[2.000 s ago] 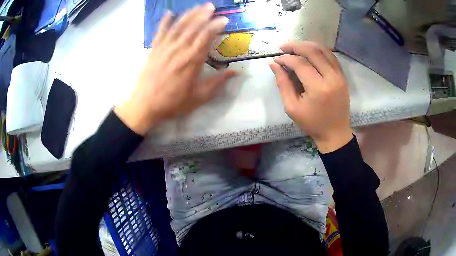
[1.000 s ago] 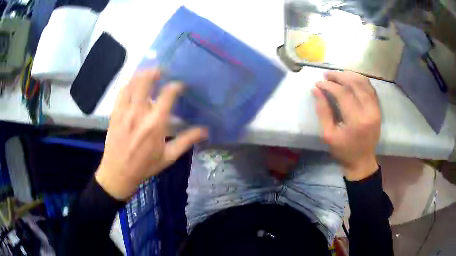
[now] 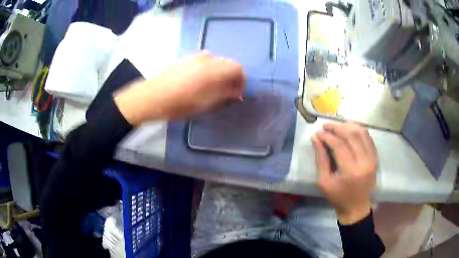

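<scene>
The translucent blue sewing template [image 3: 284,40] lies opened out on the white table, with a dark-outlined frame in its far half and another in its near half. A blurred dark panel [image 3: 236,126] lies over the near frame. My left hand [image 3: 186,85] is blurred above the template, fingers bent at the panel's far edge; whether it grips the panel is unclear. My right hand [image 3: 350,164] rests at the table's front, right of the template, fingers curled around a dark narrow shape that may be a tool or shadow.
The sewing machine head [image 3: 385,40] and its metal bed with a yellow patch [image 3: 327,102] are at right, beside a grey piece [image 3: 428,133]. A white stack [image 3: 75,60] and a black panel [image 3: 116,83], partly behind my left arm, are at left. A blue basket [image 3: 143,211] is below.
The template has come from beside the machine onto the table before me and is now spread open, showing two frames. My left hand has moved over it. My right hand keeps its curled pose.
</scene>
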